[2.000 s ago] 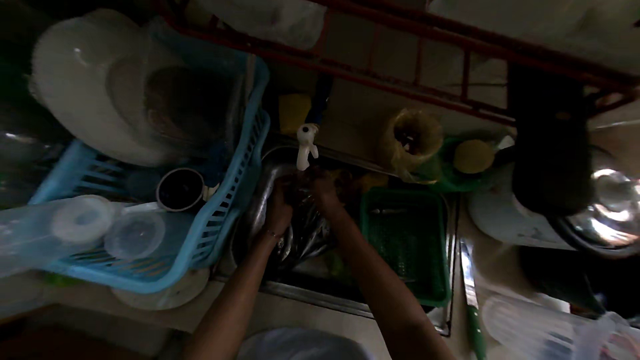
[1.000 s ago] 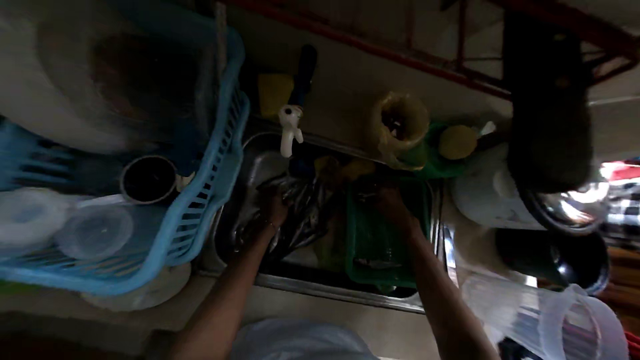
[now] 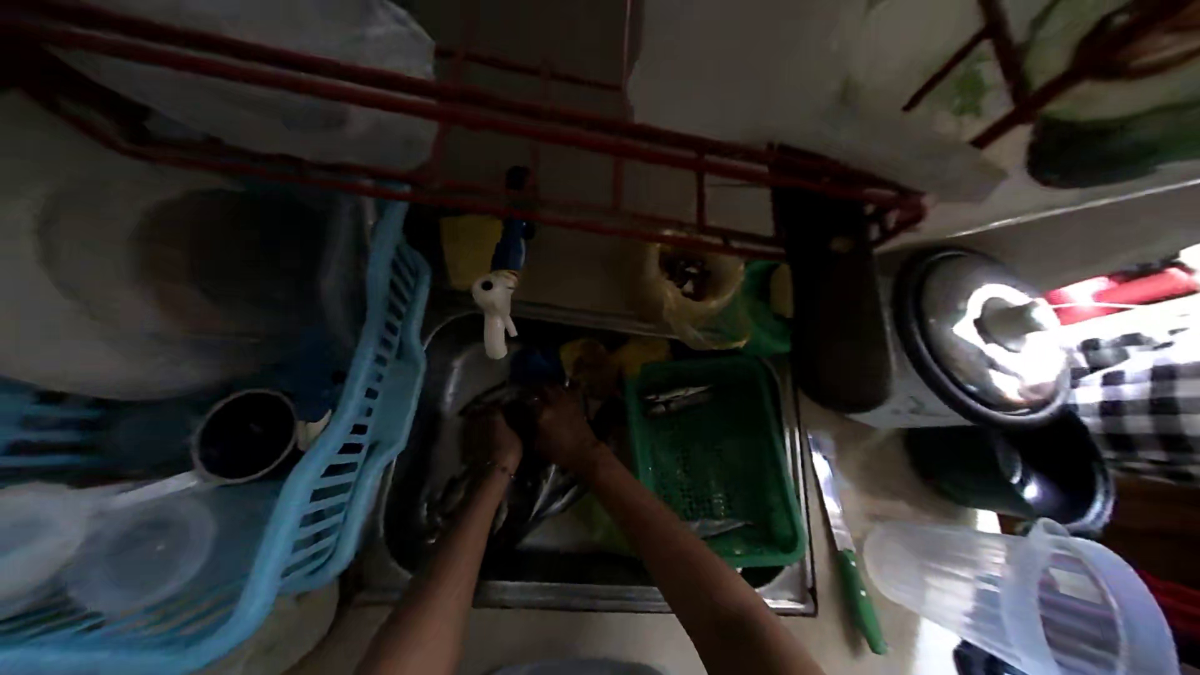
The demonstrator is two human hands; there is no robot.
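In the metal sink [image 3: 562, 596], my left hand [image 3: 489, 441] and my right hand [image 3: 561, 427] are close together below the white faucet [image 3: 496, 309]. Dark shadow hides their fingertips, so what they hold is unclear. Several small silvery fish [image 3: 553, 497] lie under and beside the hands. A green plastic basket [image 3: 797, 497] occupies the sink's right side, with a few small fish [image 3: 677, 398] near its top and another fish [image 3: 717, 527] near its bottom. Yellowish pieces [image 3: 637, 354] lie behind my right hand.
A blue dish rack [image 3: 281, 553] with plates and a mug [image 3: 246, 436] borders the left. A green-handled knife [image 3: 858, 600], a clear plastic pitcher [image 3: 1022, 591] and a lidded pot [image 3: 984, 337] stand or lie right. A red wire shelf [image 3: 562, 136] hangs overhead; a plastic bag [image 3: 698, 291] sits behind the sink.
My right hand has moved left from the green basket to beside my left hand. One second ago it was over the basket; two seconds ago both hands were together below the faucet.
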